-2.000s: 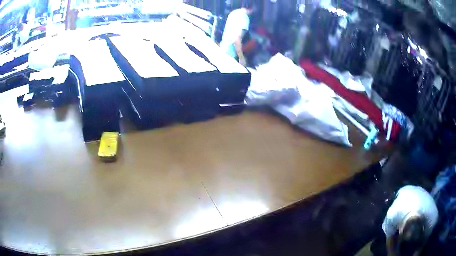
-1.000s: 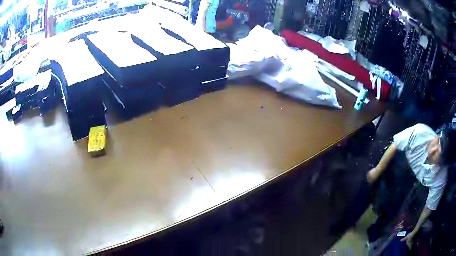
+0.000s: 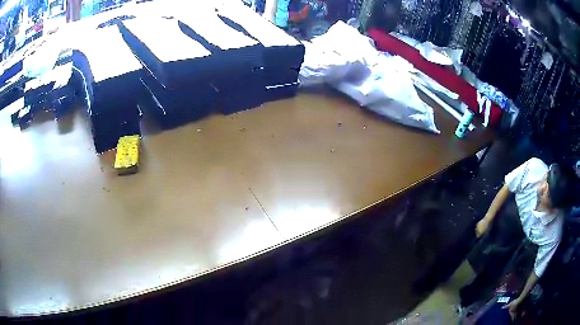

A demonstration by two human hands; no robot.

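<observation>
Neither my left hand nor my right hand is in the picture. Nearest in front of me is a wide brown cutting table [image 3: 210, 197] with a glossy top. Dark cut stacks [image 3: 184, 95] topped with white paper stand on its far left part. A yellow block [image 3: 127, 154] lies against the front corner of the stacks. A crumpled white sheet or bag [image 3: 375, 82] lies at the table's far right.
A co-worker [image 3: 537, 200] in a white shirt bends at the lower right, past the table edge, one hand low near a dark blue thing. A red fabric roll [image 3: 439, 73] and a small teal cylinder [image 3: 464, 124] are at the table's right end. Dark hanging items line the back right.
The view has shifted. The co-worker, earlier bent down with head lowered, is now raised somewhat, with arms spread. The things on the table keep their places.
</observation>
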